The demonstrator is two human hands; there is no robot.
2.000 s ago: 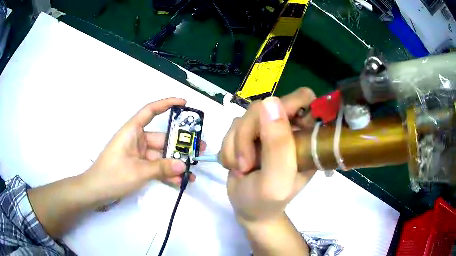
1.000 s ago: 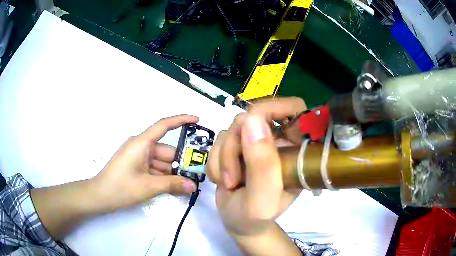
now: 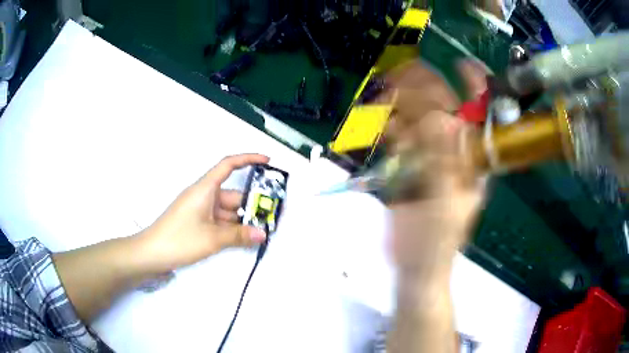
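My left hand [image 3: 200, 217] holds a black open power adapter [image 3: 252, 200] by its edges, board facing up. A yellow-taped transformer [image 3: 266, 205] shows on the board. A thin black cord [image 3: 242, 298] runs from its lower end down over the white sheet [image 3: 138, 152]. My right hand [image 3: 434, 145], blurred by motion, grips the amber glue gun [image 3: 531, 140] up and to the right of the adapter. The gun's thin pale nozzle [image 3: 339, 187] points left and is apart from the adapter. A red piece [image 3: 474, 109] sits on the barrel.
A yellow-black striped bar [image 3: 365, 126] lies on the dark green bench [image 3: 158, 34] beyond the sheet. Dark adapters and cords [image 3: 293, 41] lie left of the bar. A red plastic basket [image 3: 586, 327] is at the lower right. White and blue-grey items are at the upper right.
My right hand and the gun have moved up and right, and the nozzle has come away from the adapter. My left hand still holds the adapter, shifted slightly left and up.
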